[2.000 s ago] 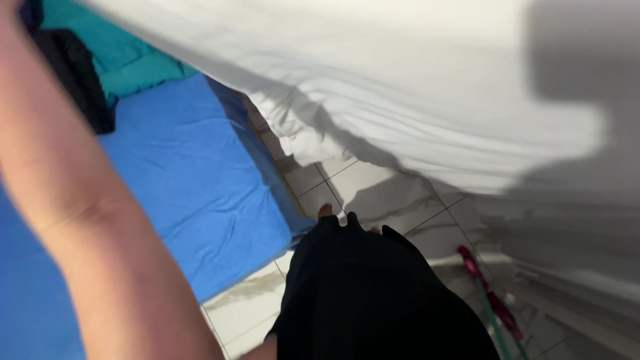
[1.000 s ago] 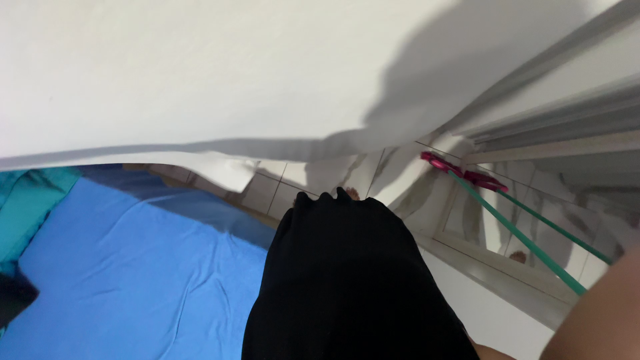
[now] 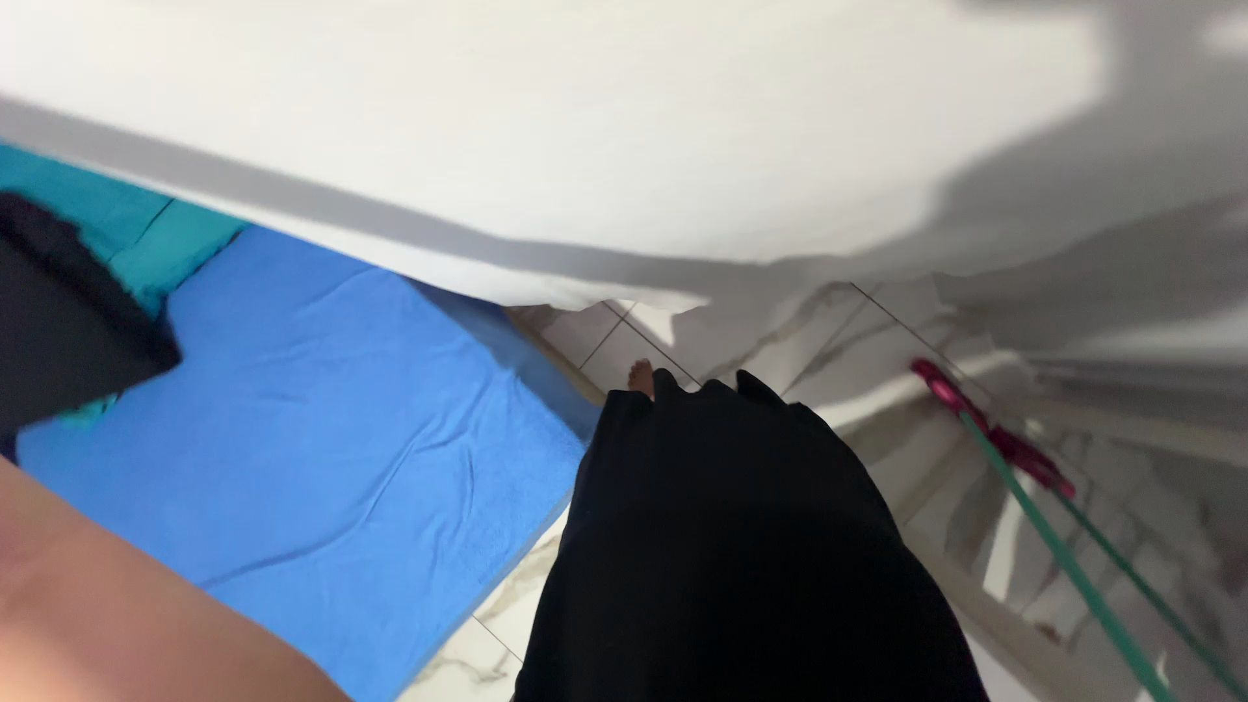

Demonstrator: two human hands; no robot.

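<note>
A large white cloth (image 3: 546, 127) spreads across the top of the head view, with its lower edge hanging over the bed and the floor. My left arm (image 3: 127, 604) reaches in at the lower left, in front of the blue sheet; its hand is outside the frame. My right hand is not in view either, so what either hand holds is hidden. A dark shadow falls on the cloth at the right.
A mattress with a blue fitted sheet (image 3: 322, 439) lies at the left, bearing teal fabric (image 3: 185, 244) and a dark item (image 3: 68, 322). My black garment (image 3: 751, 556) and one foot (image 3: 641, 376) are above marble-look tiles (image 3: 624, 341). A green-handled pole with a pink head (image 3: 944, 385) stands right, beside a mirror-like surface.
The white cloth's lower edge has shifted and now slopes down from the left. My left arm, out of view one second ago, is back at the lower left; an arm at the lower right has gone from view.
</note>
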